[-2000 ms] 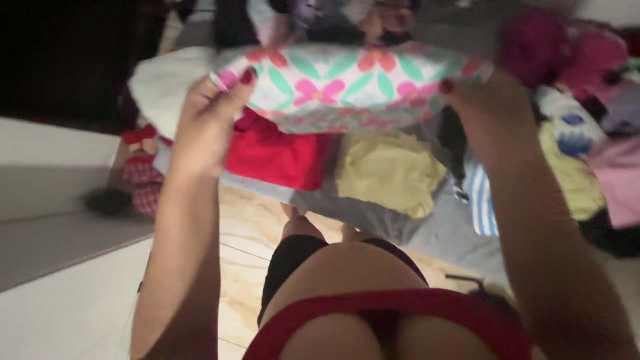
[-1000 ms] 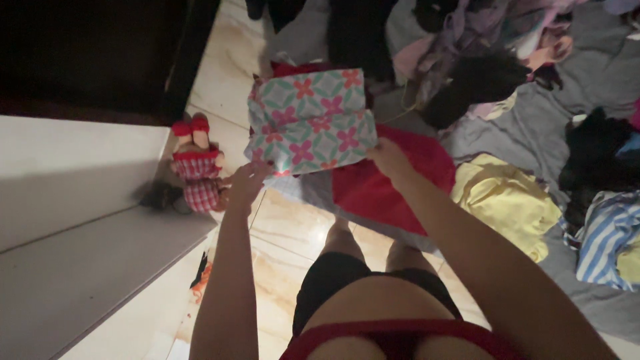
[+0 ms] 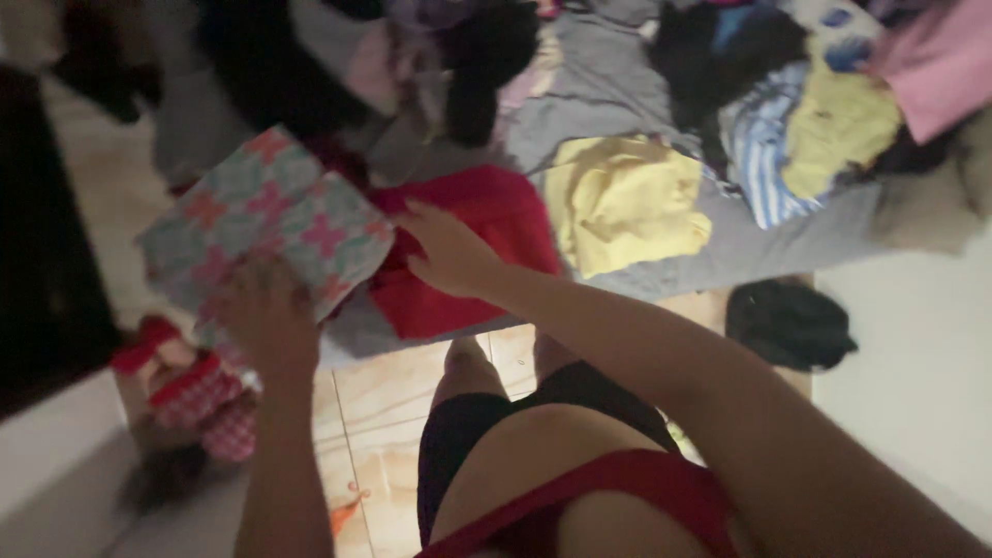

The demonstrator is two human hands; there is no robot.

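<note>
A floral-print folded cloth lies at the left end of the grey-covered bed, on top of dark red cloth. My left hand rests flat on its lower part, fingers spread and blurred. Beside its right corner is my right hand, thumb and fingers apart; whether the fingertips touch the cloth cannot be told. Just right of them a red folded cloth lies partly behind my right hand. Further right sits a yellow folded cloth.
Loose dark clothes cover the bed's far side. A blue-and-white striped garment, another yellow garment and a pink cloth lie at right. Red checked items are at lower left. A black item lies near the white wall.
The floral cloth was stretched between both hands two seconds ago, then held folded at the left. It now lies down under my left hand, and my right hand's fingers have spread. The view has shifted.
</note>
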